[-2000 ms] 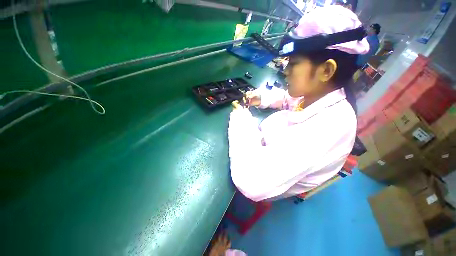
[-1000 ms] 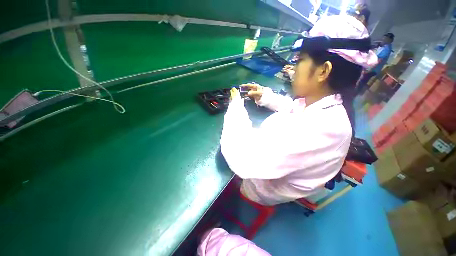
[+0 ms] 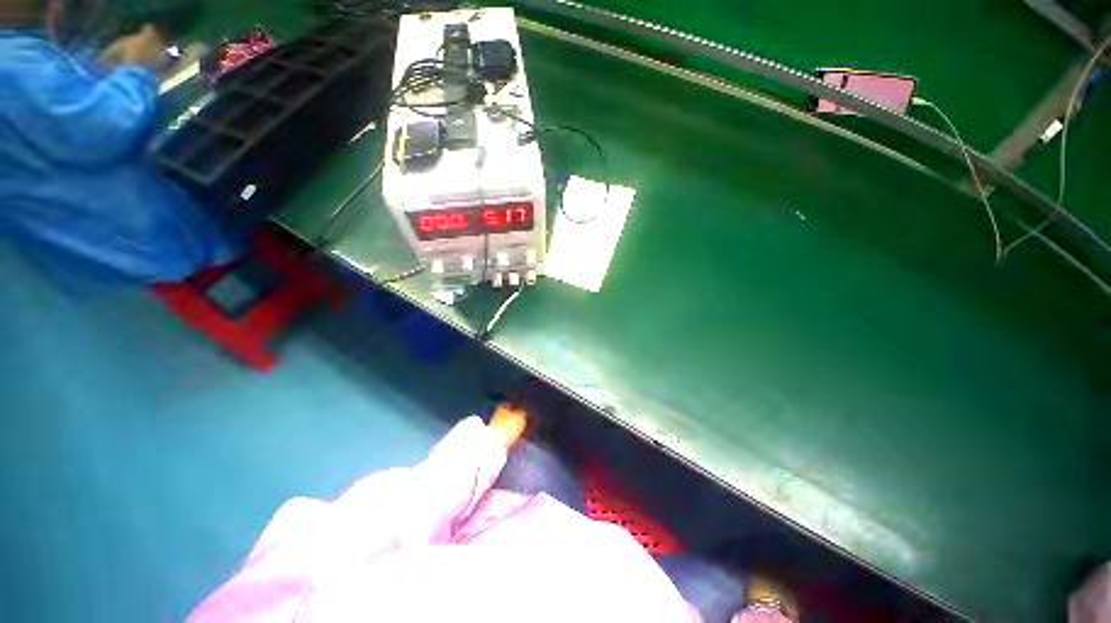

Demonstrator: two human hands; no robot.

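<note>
A long white bench power supply [image 3: 463,250] stands on the green bench, its red digits lit and reading 5.17 at the right. Black adapters [image 3: 420,144] and tangled cords lie on its top. A white sheet [image 3: 590,237] lies beside it. My left hand [image 3: 509,422] is below the bench edge, small and blurred, near something dark; whether it holds anything is unclear. My right hand [image 3: 770,596] is low at the bottom edge, dark and partly cut off. A red perforated basket [image 3: 627,521] shows between my hands at lap level.
A person in a blue smock [image 3: 85,158] works at the left by black pocketed trays [image 3: 250,104]. A red stool [image 3: 232,310] stands on the blue floor. A pink-edged phone-like device [image 3: 867,91] with a white cable rests on the rear rail. Thin leads hang over the bench edge.
The view has swung left and down. The pink-smocked neighbour and their black tray have left the main view. The power supply, sheet, blue-smocked person and my two hands now show.
</note>
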